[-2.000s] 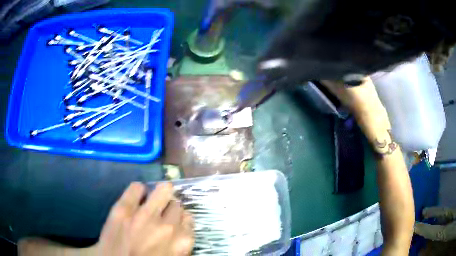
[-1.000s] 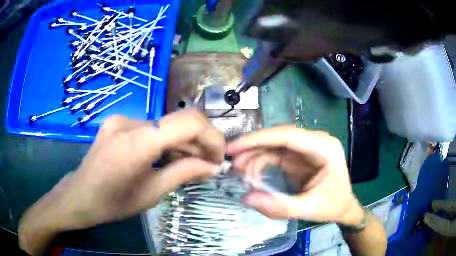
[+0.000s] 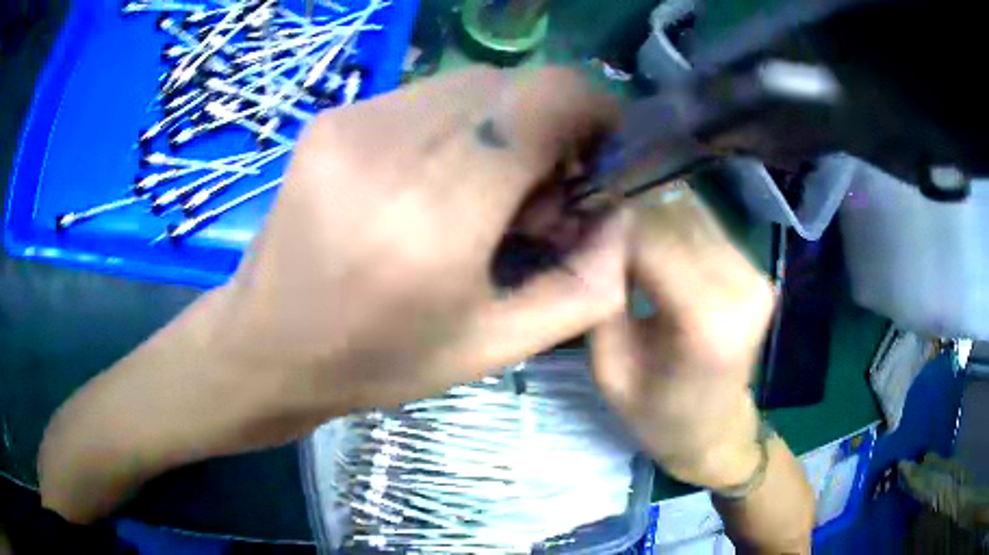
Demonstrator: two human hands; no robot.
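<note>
My left hand (image 3: 401, 239) is over the press base, below the dark press head (image 3: 824, 98), with its fingers bent toward the press tip (image 3: 640, 152). My right hand (image 3: 689, 325) is just to its right, and the fingers of both hands meet below the tip. Both hands are blurred, and what the fingertips hold is hidden. The fixture block and base plate are covered by my hands. A clear tub of white rods (image 3: 466, 466) is nearest me, partly under my hands.
A blue tray (image 3: 98, 141) at the left holds a pile of finished assemblies (image 3: 233, 81). A clear tub (image 3: 805, 217), a white plastic bag (image 3: 922, 266) and a black smartphone (image 3: 800, 336) are at the right. The green press column (image 3: 504, 27) is behind my left hand.
My right hand first came back from the far right tub to meet my left hand above the rod tub. Both hands have since moved forward to the press tip.
</note>
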